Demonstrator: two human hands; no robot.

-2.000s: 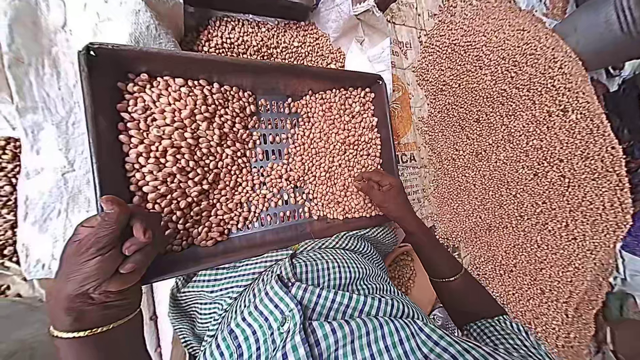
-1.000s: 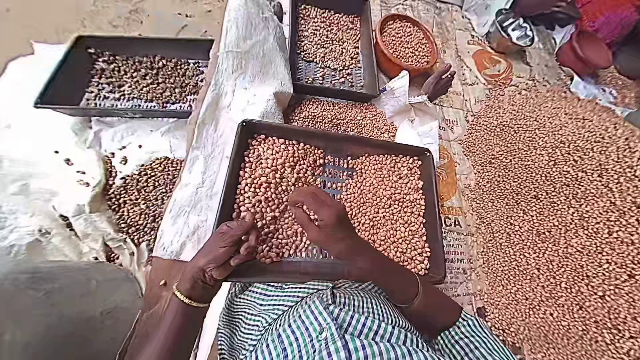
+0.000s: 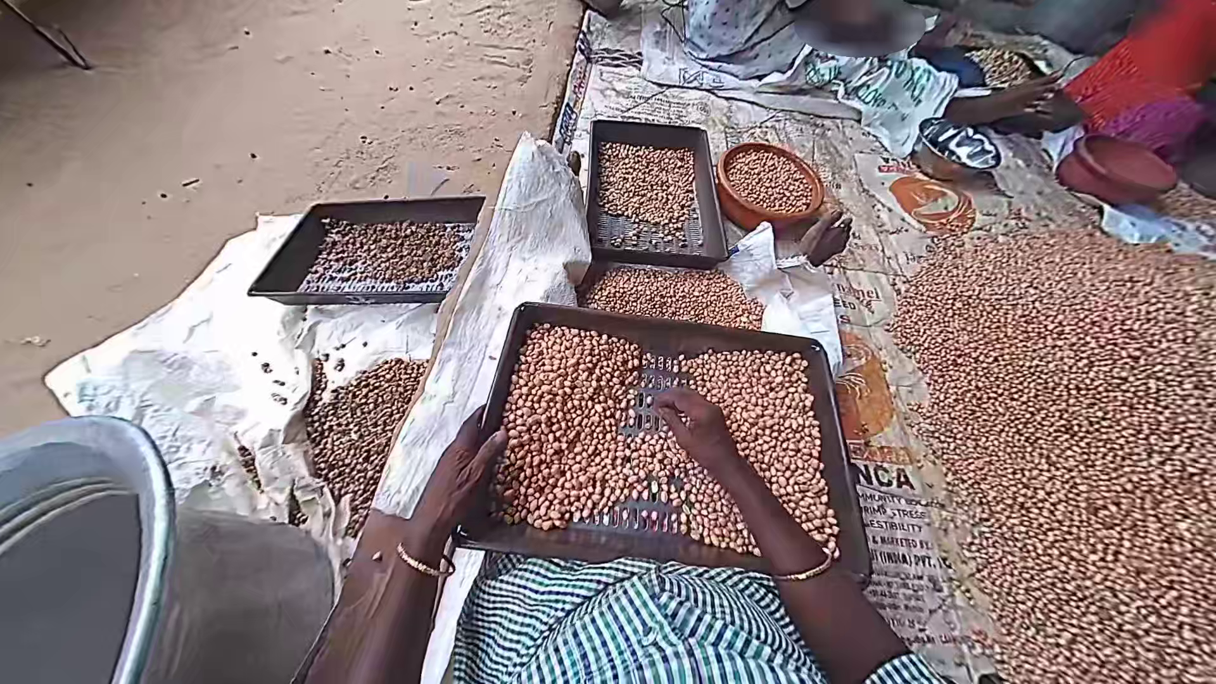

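Observation:
A dark slotted tray [image 3: 665, 328] rests over my lap, with two heaps of reddish-brown nuts or seeds, the left heap [image 3: 568, 427] and the right heap [image 3: 774, 418]. Between the heaps the slotted floor shows. My left hand [image 3: 465, 470] grips the tray's left wall, thumb over the rim. Above the gap between the heaps, my right hand [image 3: 698, 426] has its fingers curled, the fingertips close together near the slots; whether a nut is between them is too small to tell.
Beyond stand another nut tray [image 3: 708, 190] and an orange bowl [image 3: 817, 190]. A third tray [image 3: 366, 296] lies at left on white sacking [image 3: 171, 380]. A metal vessel [image 3: 152, 494] is at near left. A large nut pile [image 3: 1092, 427] covers the right. Other people sit at the top right.
My right hand has moved from the left heap to the gap between the heaps. My left hand stays at the tray's left side. The view has shifted and shows more ground ahead.

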